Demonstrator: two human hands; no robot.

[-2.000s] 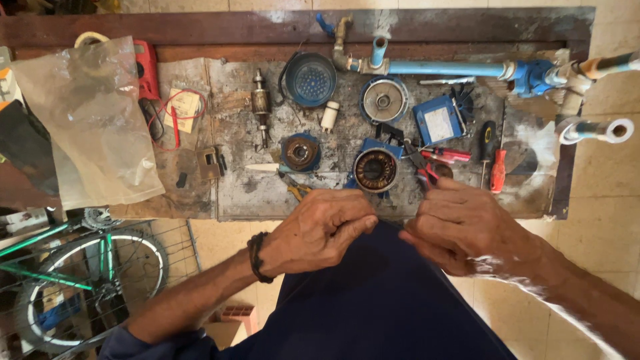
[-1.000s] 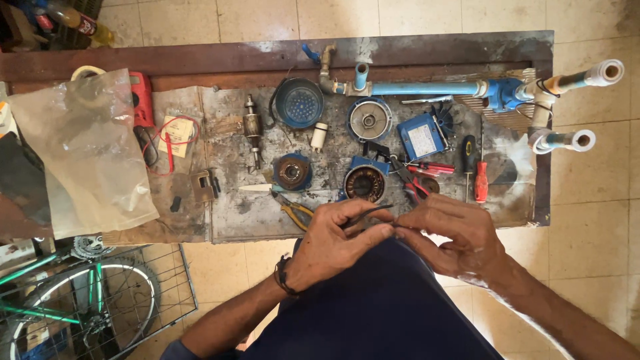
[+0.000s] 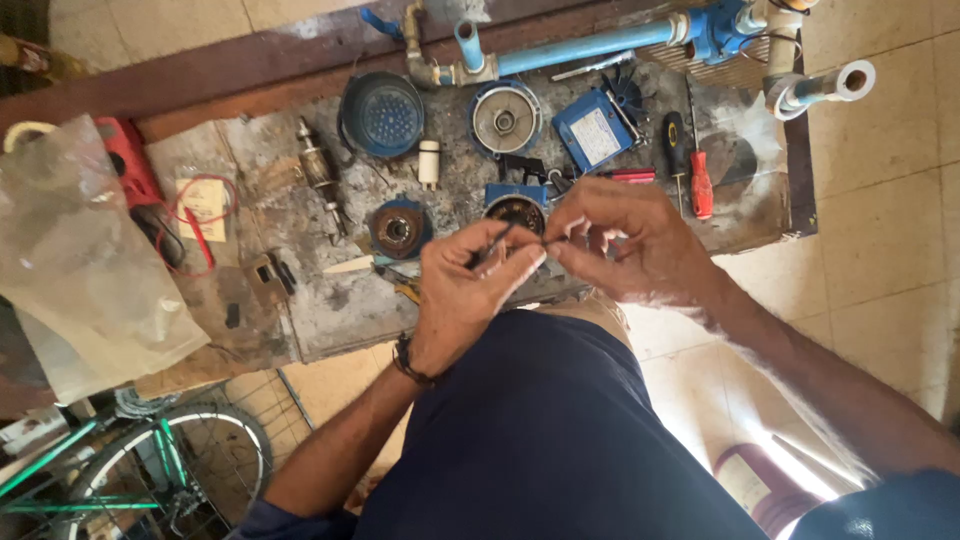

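Observation:
My left hand (image 3: 469,281) pinches a thin dark piece (image 3: 501,238), perhaps wire or sleeving, that runs across its fingers. My right hand (image 3: 630,244) pinches the end of it, fingertips close to those of the left. Beneath the fingertips, partly hidden, lies a blue motor housing with copper windings (image 3: 517,206). To its left sit a blue end cover with a bearing (image 3: 397,229) and yellow-handled pliers (image 3: 409,291). Behind are a white capacitor (image 3: 428,163), a round blue cover (image 3: 382,114), another motor end cover (image 3: 505,120) and a motor rotor (image 3: 319,172).
Blue pipework (image 3: 592,49) runs along the bench's far edge. Two screwdrivers (image 3: 700,187) (image 3: 673,146), a blue terminal box cover (image 3: 592,131) and a black fan (image 3: 624,91) lie at right. A red multimeter (image 3: 131,161) and a plastic bag (image 3: 82,262) are at left; a bicycle (image 3: 169,450) stands below.
Both hands have come together at the fingertips since two seconds ago, when they were apart. The dark piece now shows in the left fingers. The view has shifted and tilted.

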